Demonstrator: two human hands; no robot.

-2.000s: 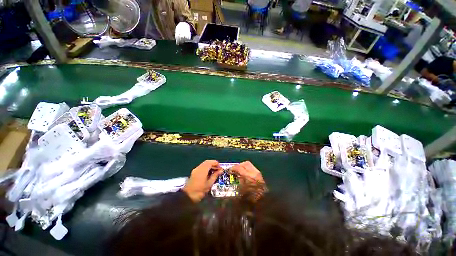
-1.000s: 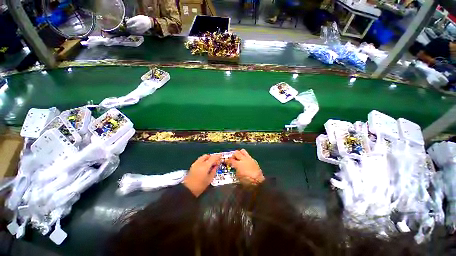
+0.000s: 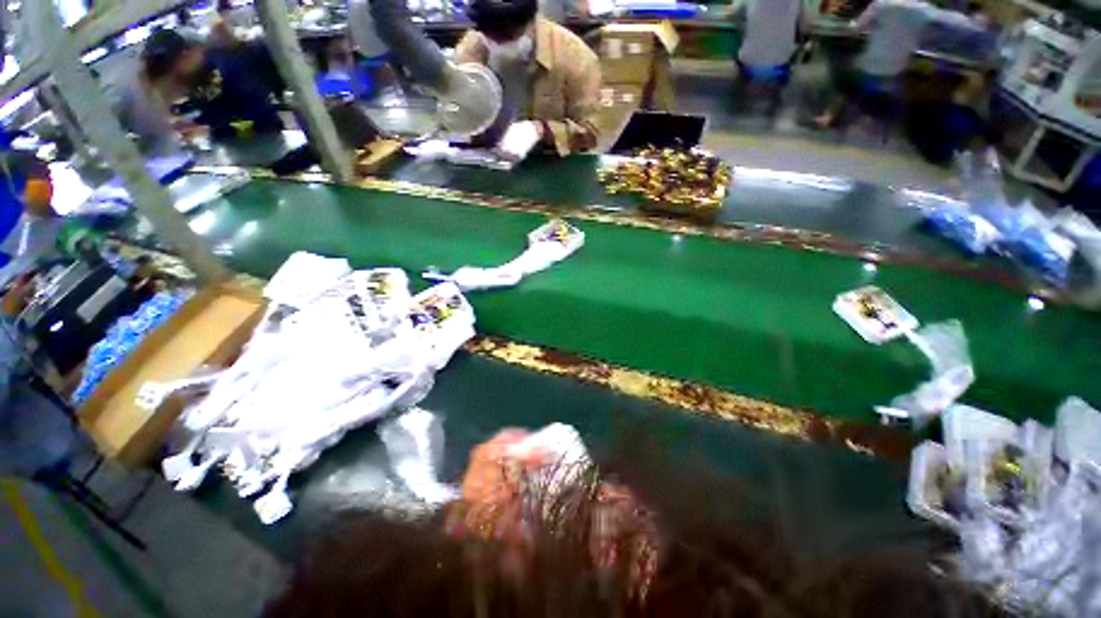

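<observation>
My left hand [image 3: 493, 479] is blurred at the bottom centre, its fingers closed on a white socket housing [image 3: 558, 444]. Only the housing's pale upper part shows; its inside cannot be made out. My right hand [image 3: 622, 531] is low beside it, largely covered by dark hair, and its grip cannot be seen. A cord in a clear sleeve [image 3: 417, 453] lies on the dark green worktop to the left of my left hand.
Left, a heap of corded housings [image 3: 326, 362] beside a cardboard box [image 3: 181, 374]. Right, another pile [image 3: 1008, 483]. The green conveyor [image 3: 688, 302] carries two open units. Across it are a shiny gold heap [image 3: 670, 179] and a coworker with white gloves [image 3: 519, 139].
The view has swung left, showing more of the cardboard box and the coworker. My hands and the housing sit lower in the picture, with hair over them. The housing's coloured inside no longer shows.
</observation>
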